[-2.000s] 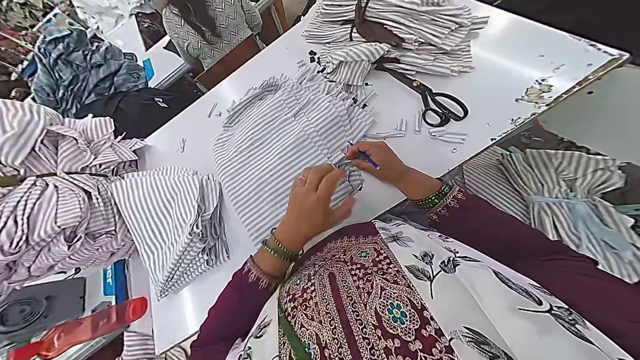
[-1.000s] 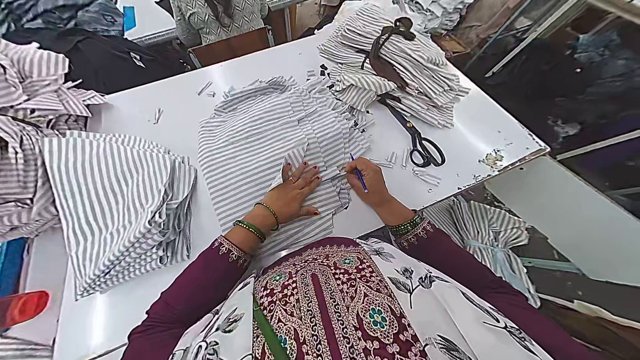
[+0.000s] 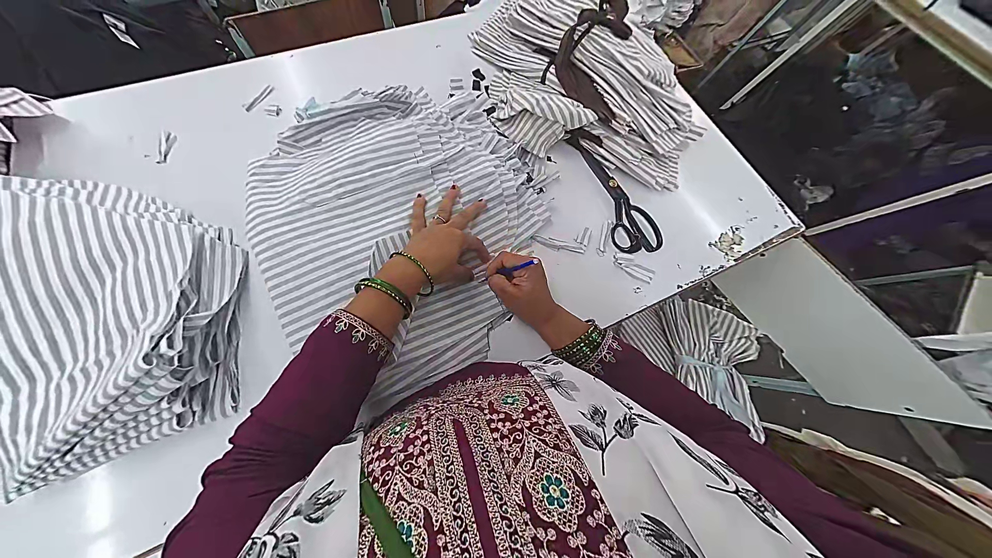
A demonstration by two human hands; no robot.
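Observation:
Grey-and-white striped fabric pieces [image 3: 333, 209] lie in a fanned stack on the white table, just in front of me. Spread over this stack, fingers apart, my left hand [image 3: 446, 240] presses on the cloth. Close to its thumb, my right hand [image 3: 519, 287] grips a blue pen [image 3: 518, 268], its tip down at the fabric near the stack's right side. Black-handled fabric scissors [image 3: 624, 201] rest to the right, their blades partly under a tied bundle of striped fabric [image 3: 620, 85].
Another striped fabric stack [image 3: 101, 310] covers the table's left side. Small cloth scraps [image 3: 562, 244] lie around the scissors, and more at the upper left. The white table's [image 3: 682, 271] chipped edge runs at the right. Below it sits a striped bundle with a pale blue tie [image 3: 697, 349].
My left hand, raised with curled fingers two seconds ago, now lies spread on the cloth. The pen hand has come close to the left thumb. The view has shifted.

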